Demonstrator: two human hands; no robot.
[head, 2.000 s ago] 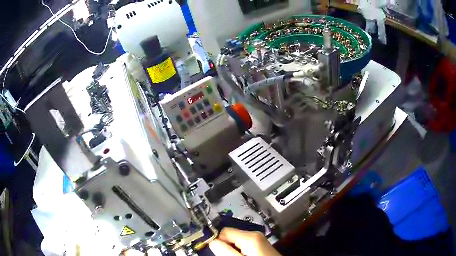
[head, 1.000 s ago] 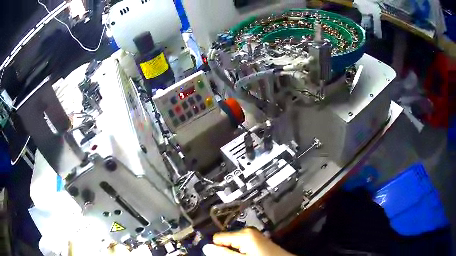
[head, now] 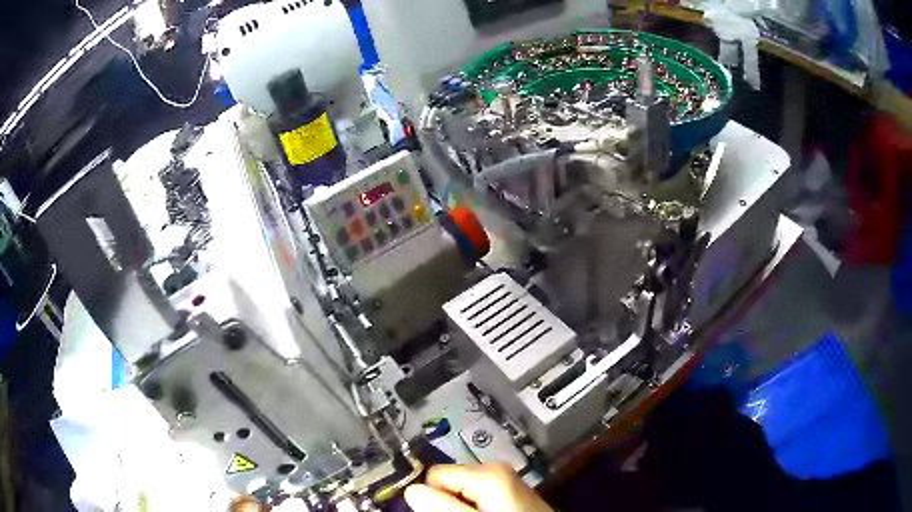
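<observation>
The sewing machine head (head: 235, 400) stands at the lower left, with a slotted side plate and a yellow warning triangle. A brass-coloured bent rod (head: 400, 480) sits low by the clamp. A piece of dark navy cloth (head: 432, 458) shows beside the rod. My right hand (head: 480, 488) is at the bottom edge, partly cut off, with thumb and finger pinched on the dark cloth right of the rod. Only a small, blurred bit of my left hand (head: 245, 504) shows at the bottom edge, under the head; its grip is hidden.
A slotted cover (head: 510, 315) stands right of the clamp. Behind are a control panel (head: 370, 210), an orange-red knob (head: 467, 232) and a green-lined bowl of buttons (head: 705, 85). The transfer unit (head: 655, 305) is at the right. A blue crate (head: 825, 405) is beyond the table edge.
One second ago the transfer unit's arms reached over the slotted cover to the clamp; now they are back at the right and the cover is exposed. My right hand stays beside the clamp.
</observation>
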